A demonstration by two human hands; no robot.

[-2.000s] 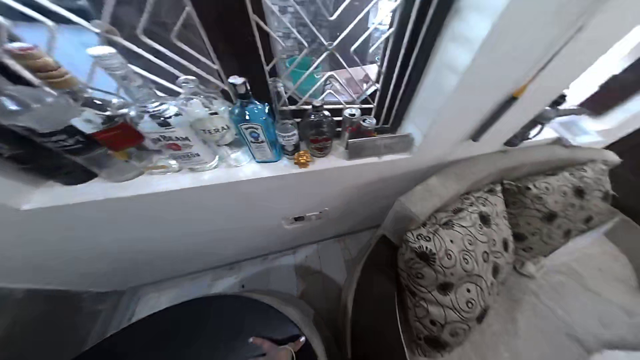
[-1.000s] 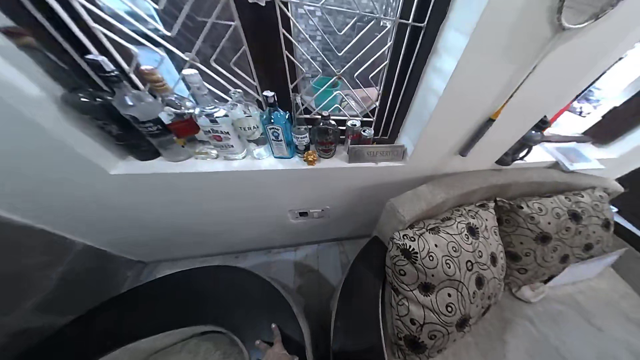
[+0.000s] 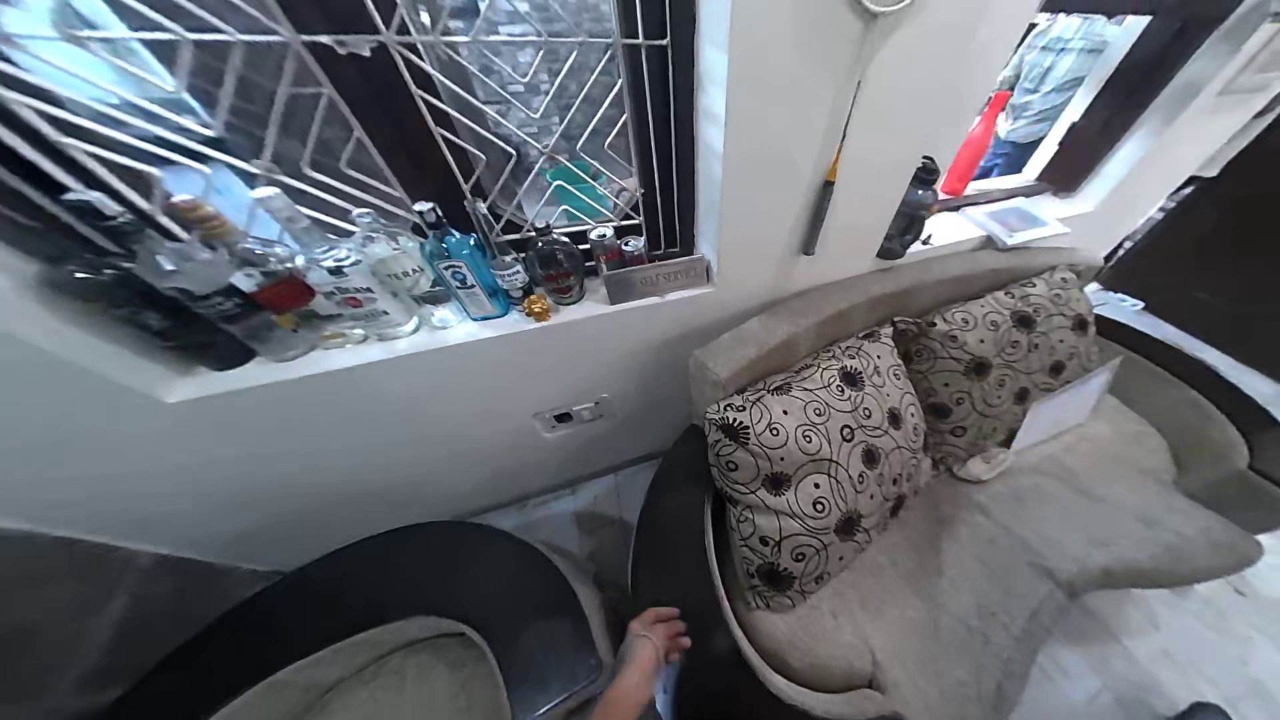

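Observation:
My left hand (image 3: 657, 635) reaches in at the bottom centre with a thin band at the wrist. Its fingers are loosely bent and apart, and nothing shows in them. It is over or beside the dark curved arm of the sofa (image 3: 668, 560); contact cannot be told. To its left is the dark rim of a rounded armchair (image 3: 420, 565). A cushion with swirls and flowers (image 3: 820, 470) leans on the sofa to the upper right of the hand. My right hand is out of view.
Glass bottles, including a blue one (image 3: 468, 275), and a small sign (image 3: 657, 280) line the window sill. A wall socket (image 3: 572, 415) is below. A black bottle (image 3: 910, 210) stands on the right ledge. A white flat item (image 3: 1065, 405) rests on the sofa. A person (image 3: 1050, 80) is outside.
The hand has moved right, from over the armchair's dark rim to the sofa arm, and more of the wrist and forearm shows. The view has swung right.

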